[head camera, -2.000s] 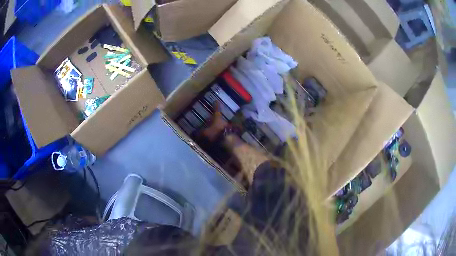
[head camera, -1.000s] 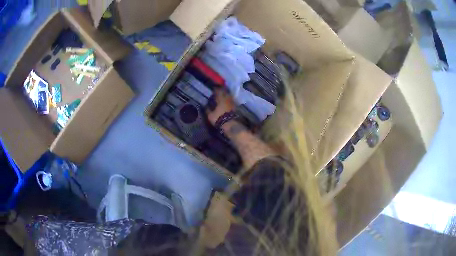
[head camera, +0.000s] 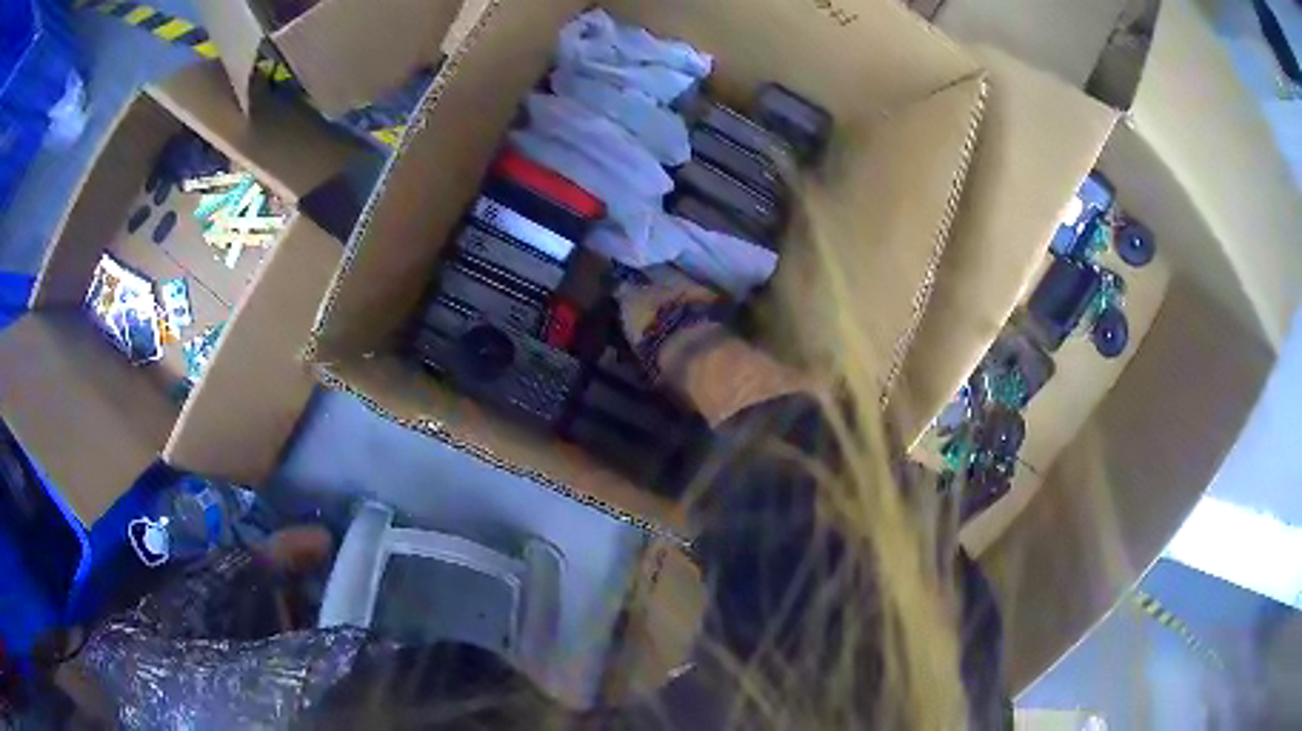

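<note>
My right hand (head camera: 660,311) reaches into a large open carton (head camera: 493,464), palm down, among black device units (head camera: 514,260) stacked in rows. Its fingertips are dark and blurred, at the lower edge of crumpled white wrap (head camera: 607,122); whether they grip a unit cannot be told. One unit has a red edge (head camera: 546,183), and a black unit with a round part (head camera: 488,347) lies on the stack left of the hand. A blurred skin-toned shape, possibly my left hand (head camera: 296,550), shows at lower left by shiny plastic (head camera: 243,683); its grip is unclear.
A smaller carton (head camera: 236,407) at left holds green boards and black parts. Another carton (head camera: 1142,471) at right holds boards and round black parts. A pale stool frame (head camera: 457,550) stands below the large carton. Blond strands cross the view. Blue bins stand at far left.
The view has shifted, showing the large carton closer. My right hand has moved from the left rows towards the white wrap. The black unit with the round part is uncovered. A skin-toned shape has appeared at lower left.
</note>
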